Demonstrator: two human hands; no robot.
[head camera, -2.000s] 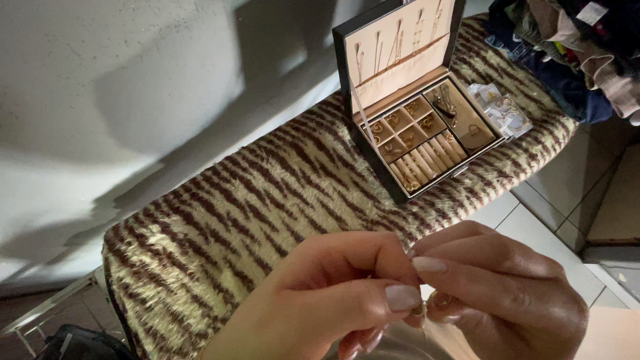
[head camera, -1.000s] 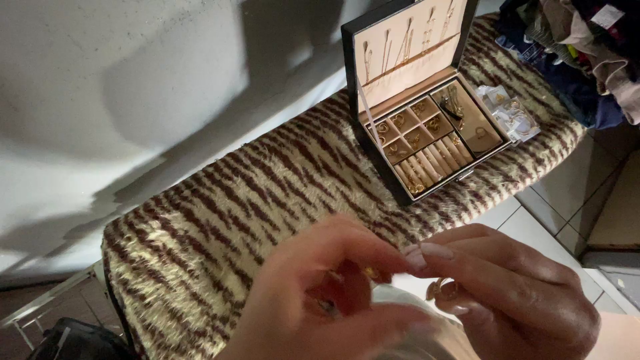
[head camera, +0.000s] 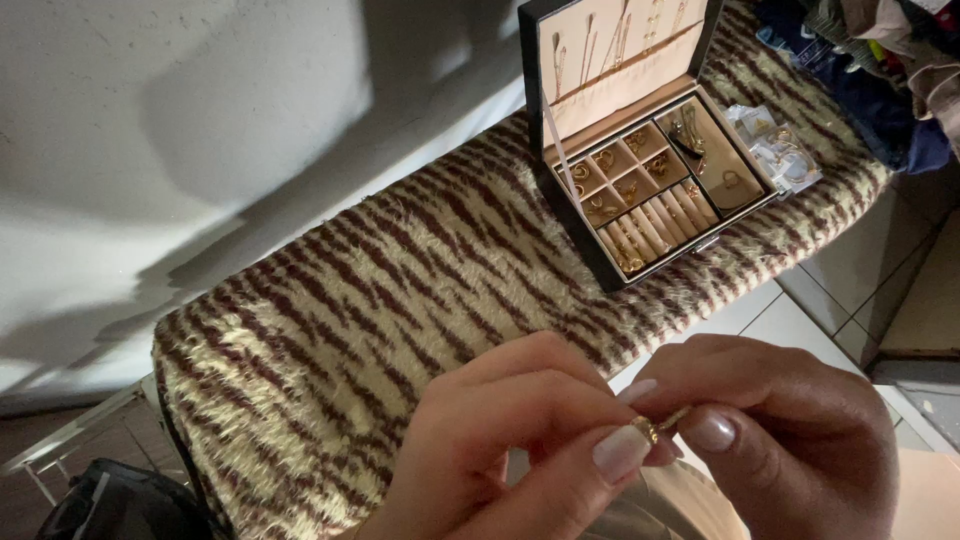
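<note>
My left hand (head camera: 525, 442) and my right hand (head camera: 780, 427) meet at the lower right. Between their fingertips is a small gold-coloured piece of jewellery (head camera: 651, 429), perhaps an earring or ring; its shape is partly hidden. Both hands pinch it between thumb and finger. Beyond them stands a black jewellery box (head camera: 611, 271) with its lid up. Necklaces (head camera: 619, 37) hang inside the lid. Gold-coloured pieces lie in the square compartments (head camera: 630, 166), the ring rolls (head camera: 660, 223) hold several more, and a larger compartment holds a few items.
The box rests on a surface covered with striped plush fabric (head camera: 360, 292), beside a pale wall (head camera: 247, 112). Small clear packets (head camera: 780, 154) with jewellery lie right of the box. Folded clothes (head camera: 877, 67) are piled at upper right. A black bag-like object (head camera: 120, 502) is at lower left.
My left hand, blurred and a little apart one second ago, is back against my right fingertips. The gold-coloured piece, seen at my right fingers then, is now between both hands.
</note>
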